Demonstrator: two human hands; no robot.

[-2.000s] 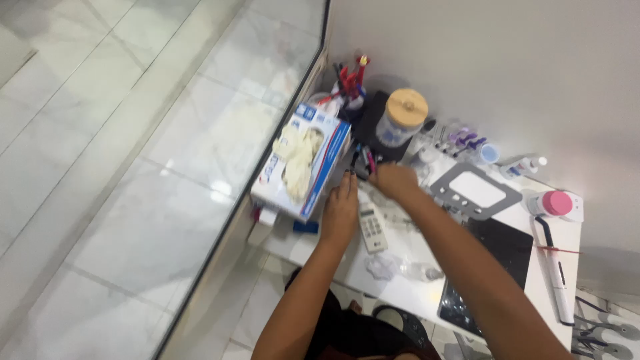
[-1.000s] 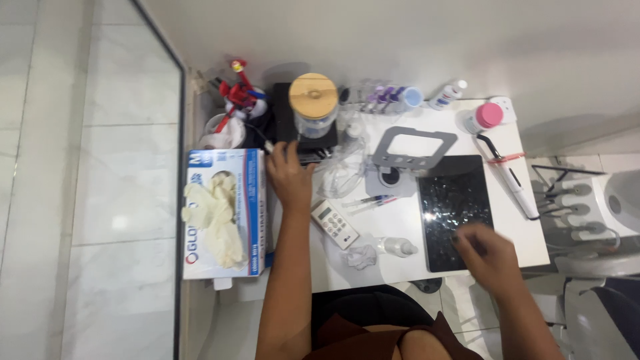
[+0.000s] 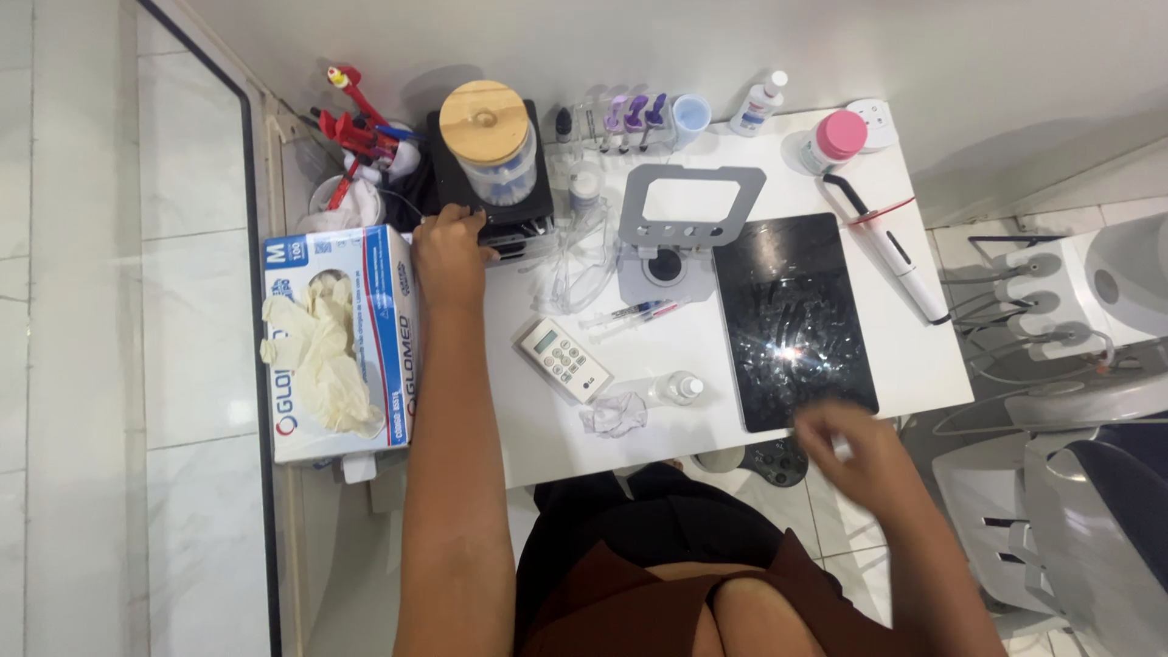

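Observation:
My left hand (image 3: 452, 255) rests at the front edge of a black box-like organizer (image 3: 447, 160), its fingers on the left corner; whether it grips anything cannot be told. On that organizer stands a jar with a wooden lid (image 3: 484, 120). A glove box (image 3: 394, 319) with pale gloves (image 3: 324, 351) on top lies just left of my left wrist. My right hand (image 3: 844, 452), blurred, hangs over the lower right corner of a dark glass panel (image 3: 792, 319), its fingers curled. Clear safety glasses (image 3: 584, 260) and a remote control (image 3: 563, 359) lie between my hands.
A grey stand (image 3: 693, 205), syringes (image 3: 634, 312), a small clear bottle (image 3: 683, 388) and crumpled plastic (image 3: 614, 415) sit mid-table. Along the back are a blue cup (image 3: 691, 119), a white bottle (image 3: 759, 102) and a pink-lidded bottle (image 3: 838, 139). A curing light (image 3: 890, 251) lies right. Dental equipment (image 3: 1068, 283) stands beyond.
My right hand has moved away from beside my left hand to the dark panel's lower right corner. My left hand stays near the organizer. The view has turned and shifted.

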